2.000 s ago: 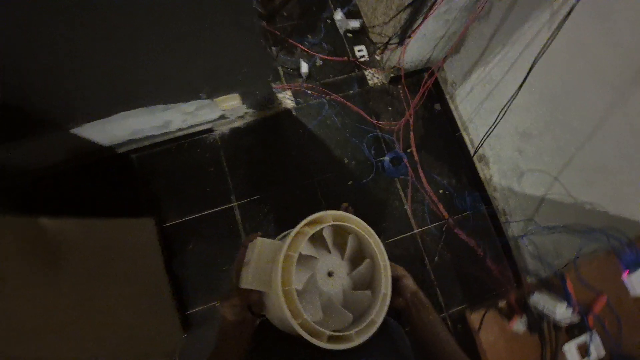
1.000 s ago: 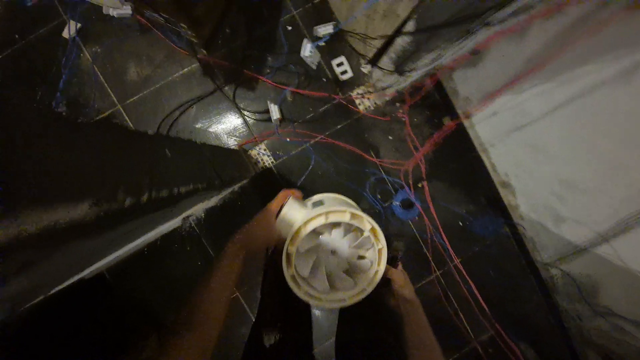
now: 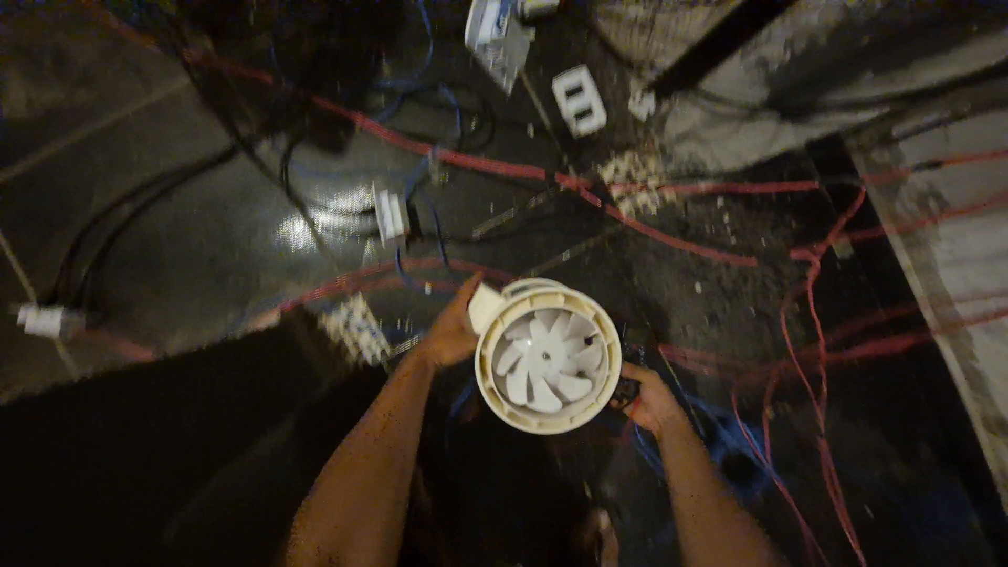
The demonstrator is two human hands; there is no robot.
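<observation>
A round cream plastic inline duct fan [image 3: 546, 358] with white blades is held up above the dark floor, its open face toward me. My left hand [image 3: 457, 327] grips it at the boxy part on its upper left side. On the other side, my right hand [image 3: 650, 398] holds it at the right edge, with a small black piece [image 3: 626, 390] by the fingers. The fingertips of both hands are partly hidden behind the fan.
Red cables [image 3: 488, 164] run across the dark tiled floor. A white socket frame [image 3: 579, 101], a white electrical fitting [image 3: 390, 215] and a blue cable coil [image 3: 736, 453] lie there. White connectors [image 3: 49, 320] are at the far left. A pale wall [image 3: 937, 220] stands at the right.
The view has shifted, bringing more floor with cables and fittings into sight. The fan stays between both hands. A pale strip below it one second ago no longer shows.
</observation>
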